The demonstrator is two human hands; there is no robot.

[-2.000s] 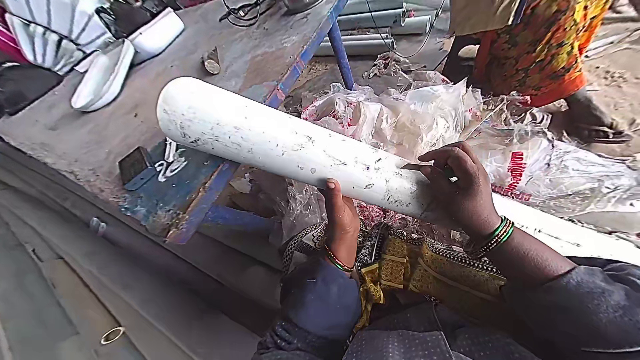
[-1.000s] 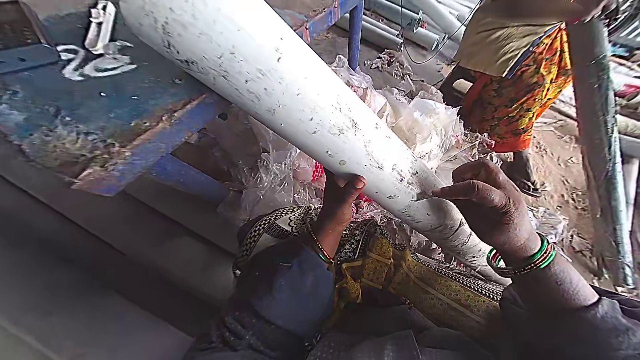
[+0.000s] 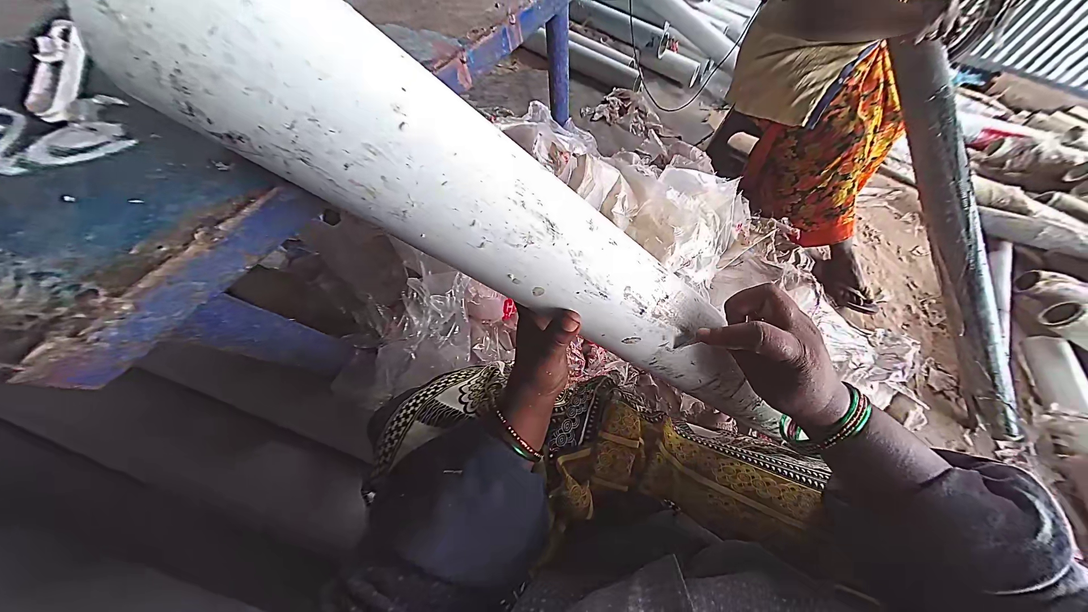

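A long white plastic pipe, scuffed and dark-marked, slants from the blue-edged table at upper left down across my lap. From below, my left hand holds its near side, thumb showing and the other fingers mostly hidden. My right hand is at the pipe's lower part, fingers bent and pinching a small thin flat piece, perhaps a blade, against the surface. Bangles circle both wrists. A yellow and black patterned cloth lies under the pipe on my lap.
The worn table's blue edge is at left, with white items on top. Crumpled plastic wrap heaps behind the pipe. Another person stands beyond, beside an upright wrapped pipe. More pipes lie at right and behind.
The upright wrapped pipe beside the other person has come into view since the earliest frame. My hands stay on the white pipe. The view has shifted closer to the table corner.
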